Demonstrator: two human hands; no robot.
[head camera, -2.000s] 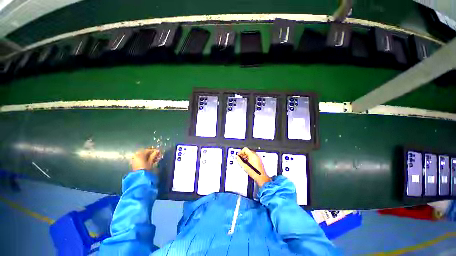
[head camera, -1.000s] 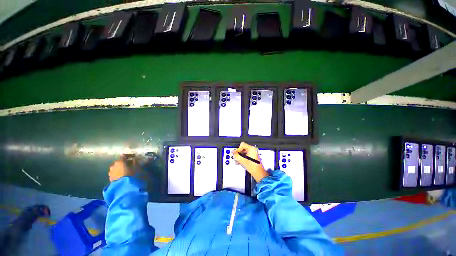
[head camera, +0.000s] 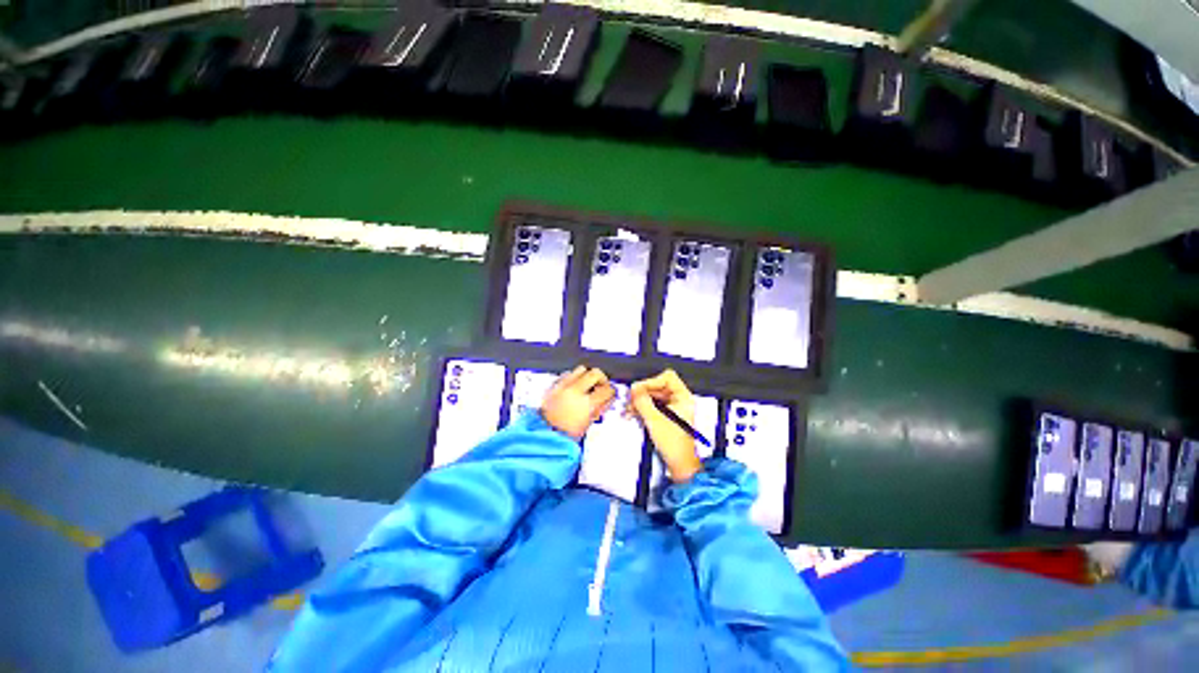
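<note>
Several smartphones lie back up in the near black tray (head camera: 562, 359). The middle phone (head camera: 613, 454) has both hands at its upper end, over the camera area. My right hand (head camera: 668, 402) holds a thin black stick (head camera: 682, 422), like tweezers or a pen-type pick. My left hand (head camera: 577, 400) is beside it at the phone's upper left, with fingers bent; whether it holds a tiny piece cannot be seen. The hands and sleeves partly cover the neighbouring phones.
A second tray (head camera: 497, 283) with phones lies behind. Another phone tray (head camera: 1032, 467) is at the right. Pale specks (head camera: 395, 345) lie on the bench at left. Black holders (head camera: 552, 53) line the green belt. A pale post (head camera: 1052, 224) slants at right. A blue stool (head camera: 138, 579) stands below left.
My left hand has moved right from the bench by the specks to the middle phone. My right hand stays at that phone with the stick. The view has shifted and tilted slightly.
</note>
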